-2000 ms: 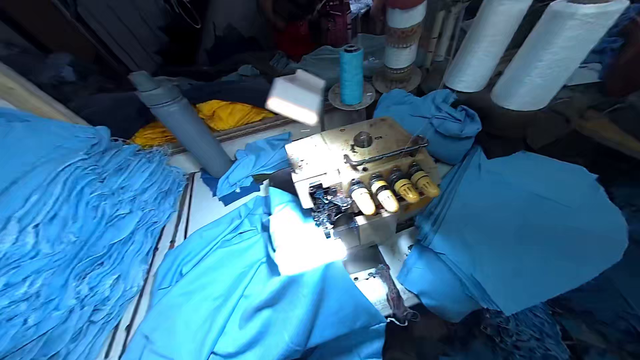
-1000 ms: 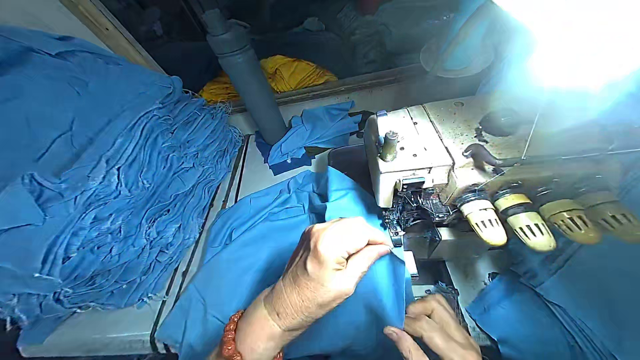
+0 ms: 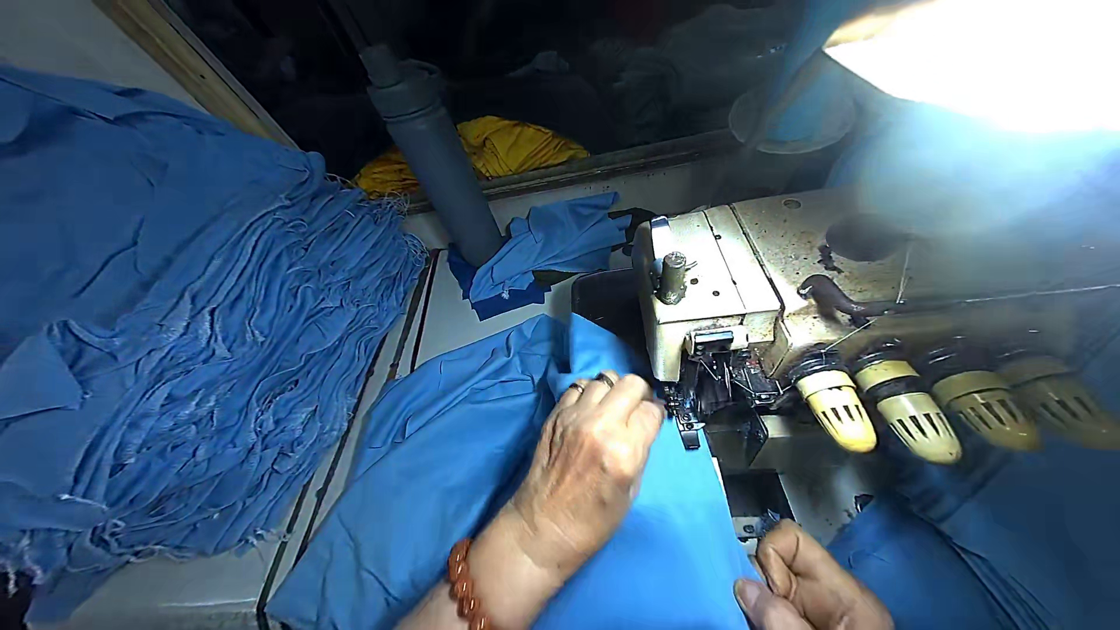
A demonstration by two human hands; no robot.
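Observation:
Blue fabric lies spread in front of an overlock sewing machine, its right edge running up to the presser foot. My left hand, with rings and a red bead bracelet on its wrist, is closed on a fold of this fabric just left of the foot. Lower right, my right hand pinches the fabric's edge between thumb and fingers. Yellow-capped thread tension knobs line the machine's front.
A large pile of frayed blue fabric pieces covers the left side. Behind stand a grey pipe, blue scraps and yellow cloth. More blue fabric hangs at the lower right. A bright lamp glares at upper right.
Two seconds ago no hands were in view; both appear a second later. Since then my left hand has moved up the fabric, closer to the presser foot. The view has moved nearer to the machine.

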